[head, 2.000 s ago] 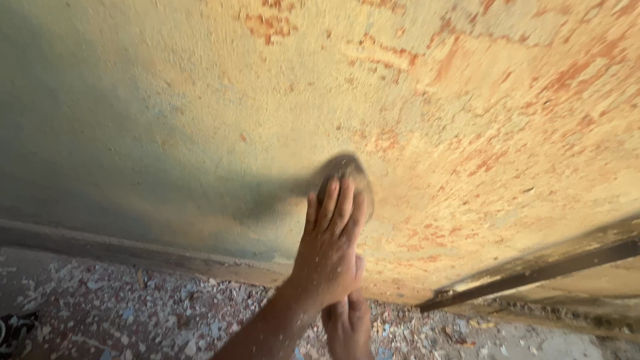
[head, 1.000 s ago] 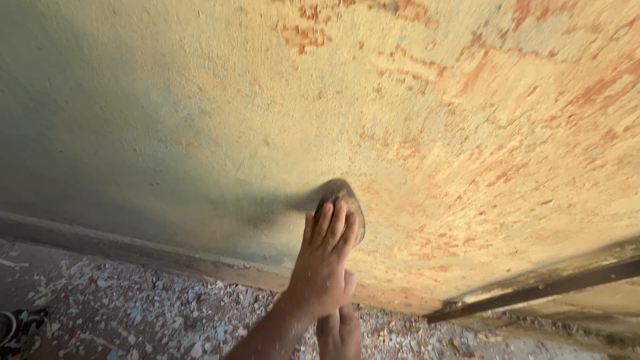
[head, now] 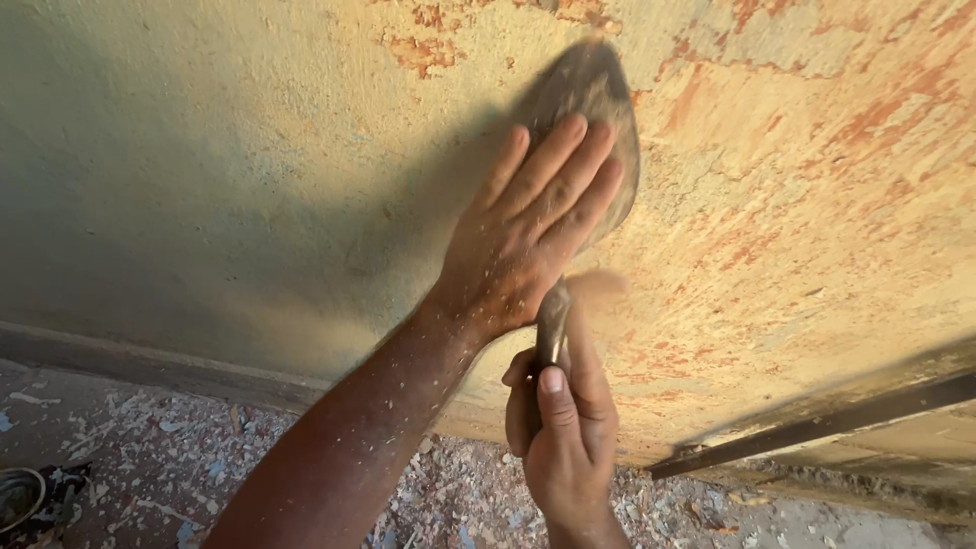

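A pointed metal trowel (head: pixel 627 164) lies with its blade against the painted wall (head: pixel 305 99), its tip up and slightly blurred. My left hand (head: pixel 534 206) presses flat on the blade with the fingers spread, and flecks of paint dot its wrist and forearm. Lower down, my right hand (head: pixel 568 427) is closed around the trowel's handle, thumb along it and forefinger extended up beside the neck. Around the blade, the wall shows worn yellowish paint with reddish-orange patches.
Paint flakes (head: pixel 457 488) cover the floor along the wall's base ledge (head: pixel 152 366). A dark straight bar (head: pixel 823 427) slants at the lower right. A round rim of some object (head: pixel 34 496) shows at the lower left.
Both hands and the trowel have moved up the wall. The right hand and the trowel's handle, largely hidden before, now show below the left hand.
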